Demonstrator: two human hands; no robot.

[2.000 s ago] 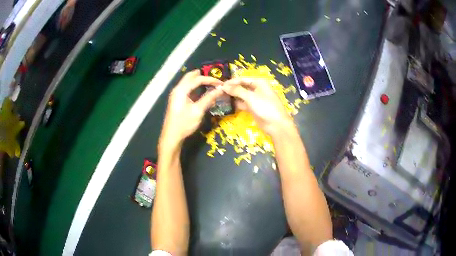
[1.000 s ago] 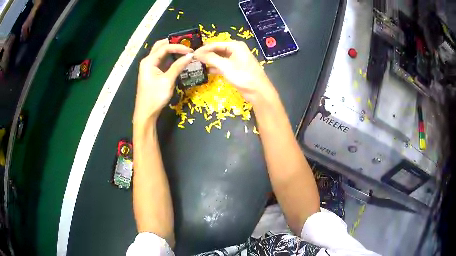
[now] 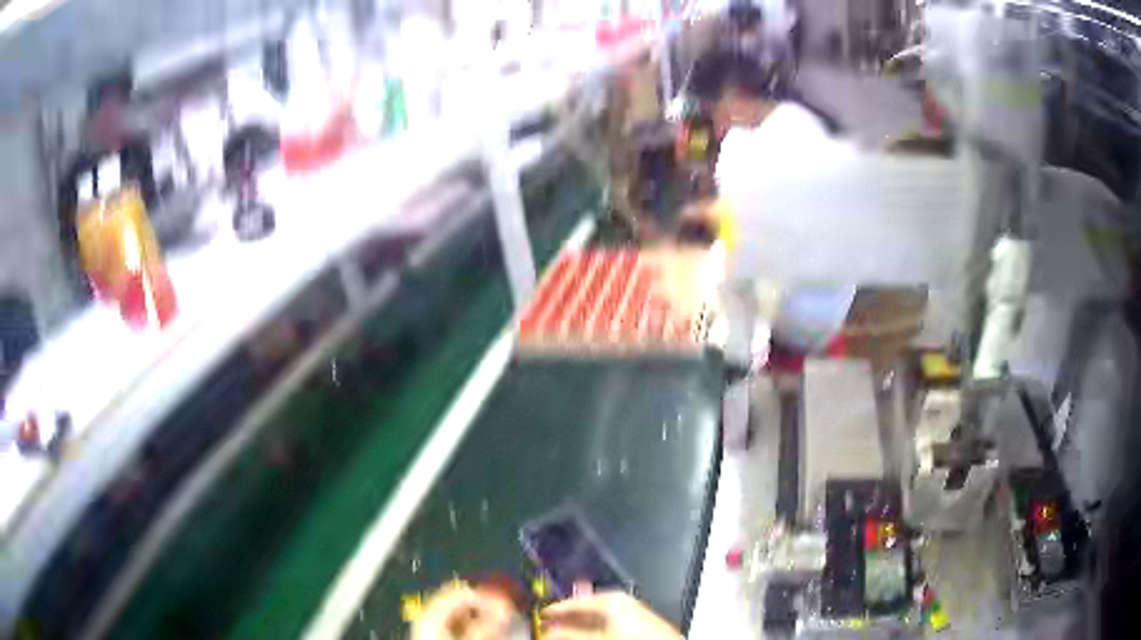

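Observation:
The picture is blurred. My left hand (image 3: 469, 613) and my right hand (image 3: 607, 615) are close together at the bottom edge, both cut off by it. Whether they hold anything cannot be told; a dark reddish patch shows beside my left hand. A few yellow slips (image 3: 541, 588) show between and beside the hands. The dark smartphone (image 3: 576, 553) lies on the bench (image 3: 601, 438) just beyond my right hand.
The green conveyor (image 3: 338, 500) runs along the left. A red-striped tray (image 3: 601, 300) stands at the bench's far end. A person in white (image 3: 813, 188) is beyond it. At right, black fixtures hold a red-ended unit (image 3: 886, 563) and another (image 3: 1042, 531).
The view has swung up and away from the bench. The hands have dropped to the bottom edge, and the far tray, the person and the machine-top fixtures have come into view.

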